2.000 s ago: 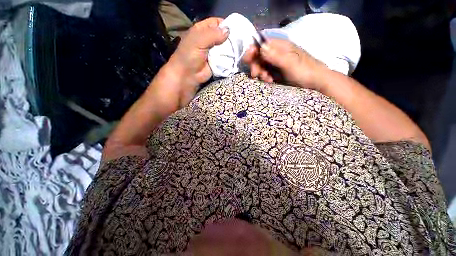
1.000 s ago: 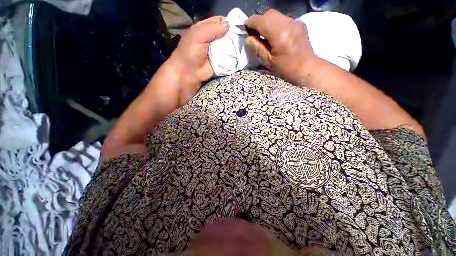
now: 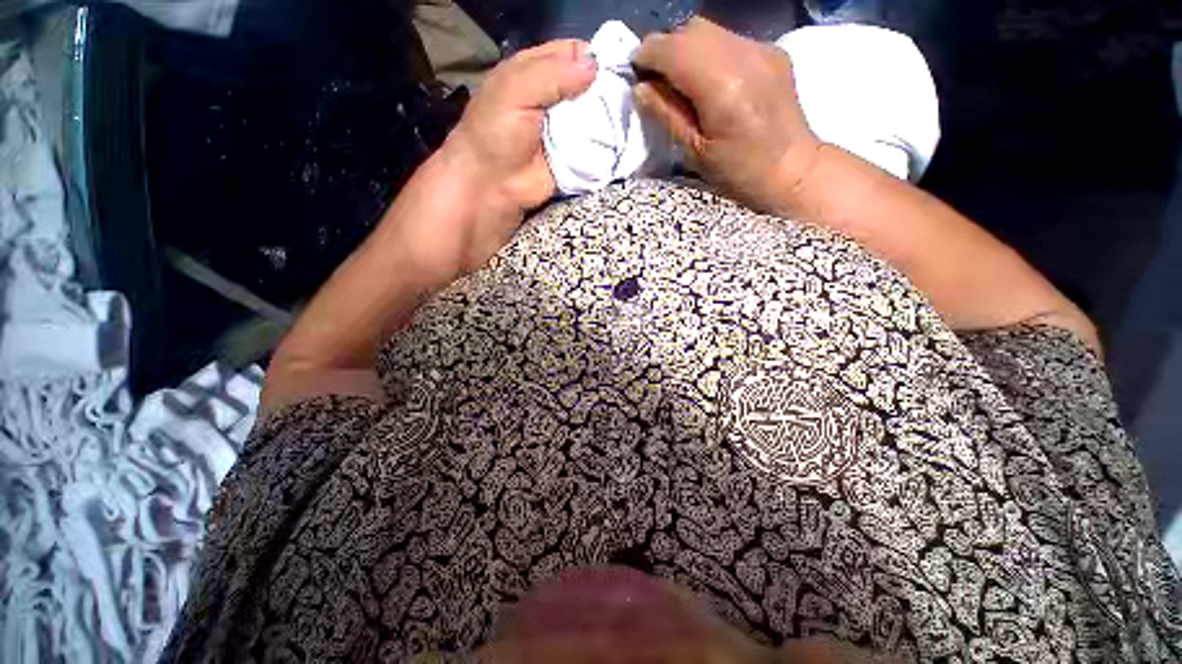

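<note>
A white knit piece, likely a sock (image 3: 599, 136), is bunched above my lap, its tip pointing up. My left hand (image 3: 512, 123) grips its left side, with the thumb near the top. My right hand (image 3: 732, 97) is at its upper right, fingertips pinched against the fabric. The fingers hide whatever lies between them; no tool is clearly visible now. A smooth white rounded piece (image 3: 862, 97) lies behind and right of my right hand.
Layered white knit heaps (image 3: 97, 506) lie along the left side. Dark shiny sheeting (image 3: 279, 143) is left of my left arm. A tan cloth (image 3: 454, 46) shows at the top. My patterned top fills the lower middle.
My right hand has moved up and left onto the top of the white piece and turned back-up. The dark thin tool seen earlier at its fingers no longer shows. My left hand barely moved.
</note>
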